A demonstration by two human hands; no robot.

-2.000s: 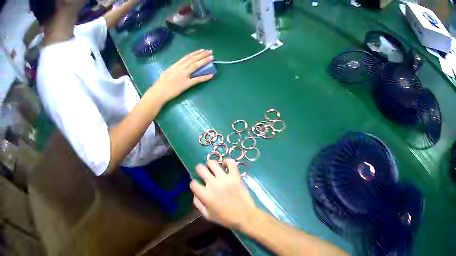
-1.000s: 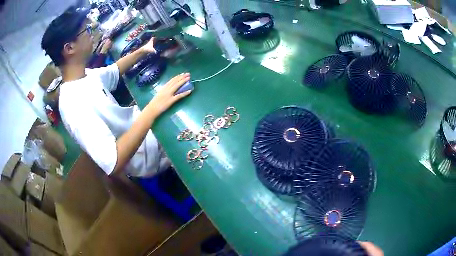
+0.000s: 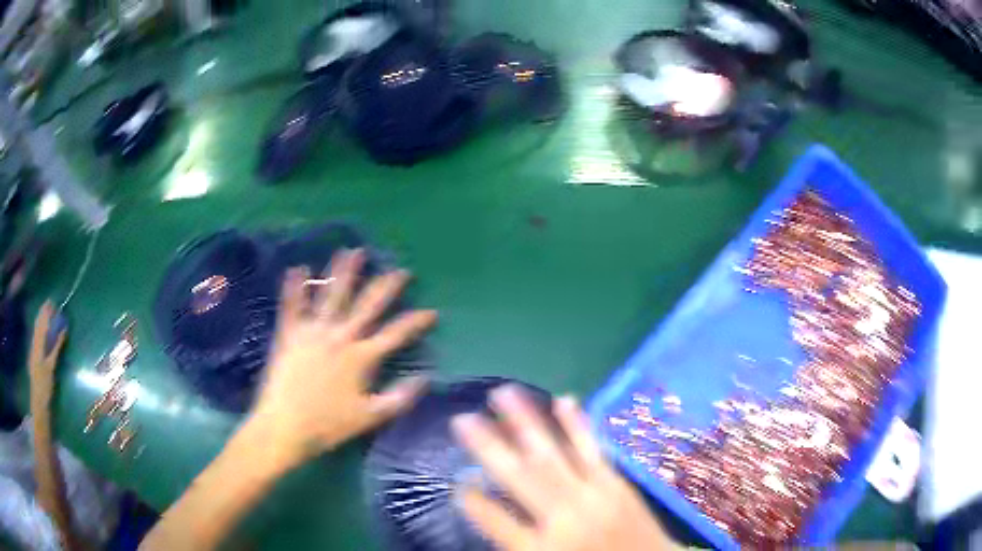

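The view is motion-blurred. My left hand point(image 3: 328, 371) is spread with its fingers apart over the overlapping black fan grilles point(image 3: 215, 312) at left centre, some with a copper ring at the hub. My right hand point(image 3: 549, 484) is over another black grille point(image 3: 415, 484) at the bottom centre, fingers spread, covering its hub. Whether either hand touches a grille is unclear. The blue parts bin point(image 3: 689, 307) at the right holds a heap of loose copper trim rings point(image 3: 829, 377).
More grilles point(image 3: 409, 102) and fan bodies point(image 3: 678, 92) lie across the back. A small group of loose rings point(image 3: 116, 387) and a neighbour's hand point(image 3: 45, 344) are at far left. A white board point(image 3: 958, 377) and small white part point(image 3: 896, 461) are right of the bin.
The view has swung right, bringing the blue bin in. Both my hands are now over the grilles; a second ago only some fingers showed at the bottom edge.
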